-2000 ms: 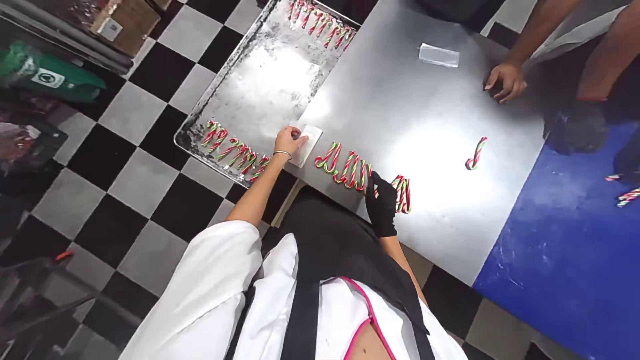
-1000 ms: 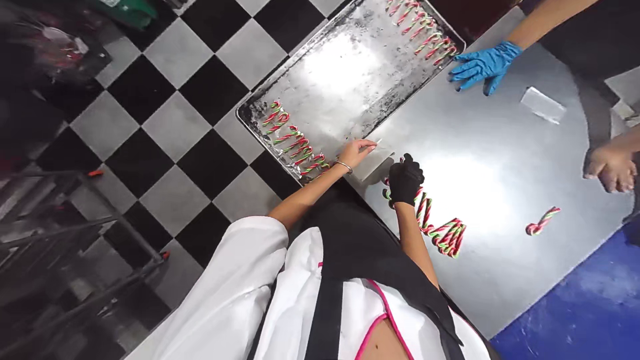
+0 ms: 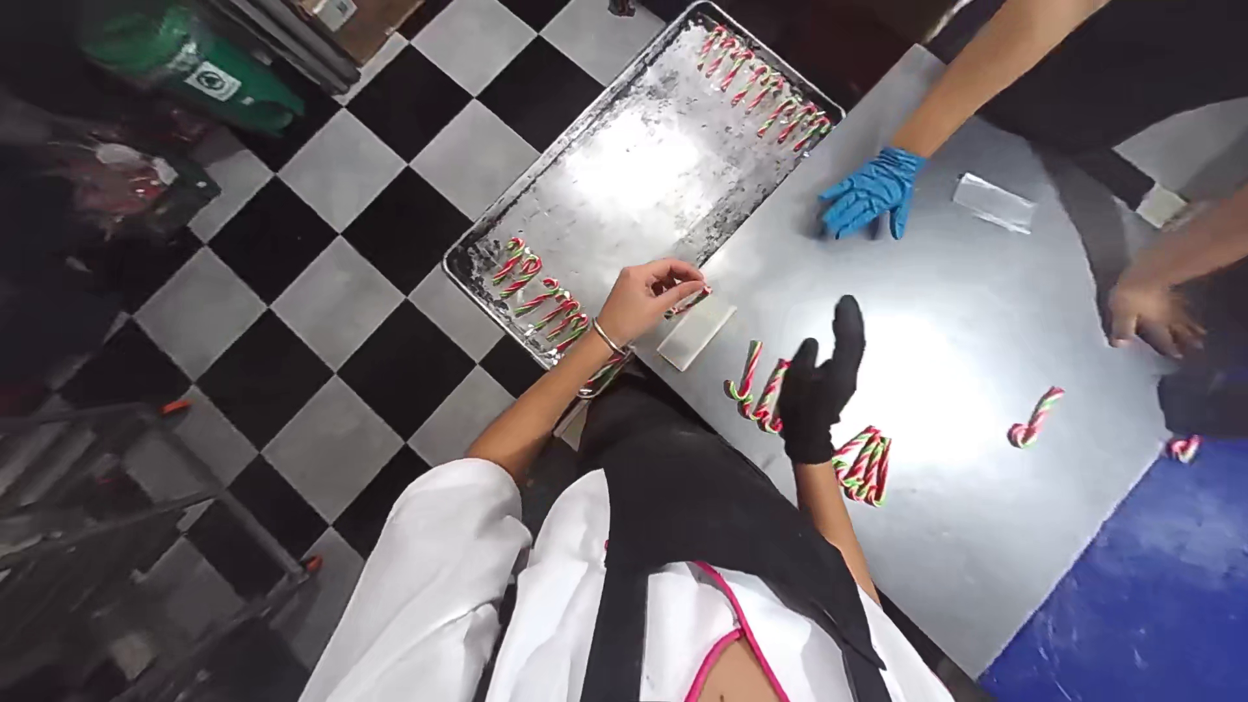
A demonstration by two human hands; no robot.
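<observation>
My left hand [image 3: 653, 297], bare with a bracelet at the wrist, pinches a small candy cane [image 3: 688, 301] beside a whitish flat rectangular piece [image 3: 696, 332] on the metal table. My right hand [image 3: 824, 385], in a black glove, is raised over the table with thumb and fingers apart and nothing seen in it. Red, white and green candy canes [image 3: 749, 370] lie left of the glove, partly hidden by it. A tight group of several more [image 3: 864, 466] lies just below it. The metal sheet tray [image 3: 604, 175] holds one row near my left wrist and another at its far end.
A co-worker's blue-gloved hand [image 3: 876, 193] rests on the metal table [image 3: 975, 546], near a clear wrapper [image 3: 994, 203]. Their other hand [image 3: 1155, 310] is at the right edge. A single candy cane [image 3: 1035, 417] lies at the right, near a blue surface [image 3: 1150, 575].
My right hand has lifted off the candy canes, its fingers now apart. A candy cane now shows in my left hand. The co-worker's blue-gloved hand, absent in the oldest frame, is over the table. The view has shifted.
</observation>
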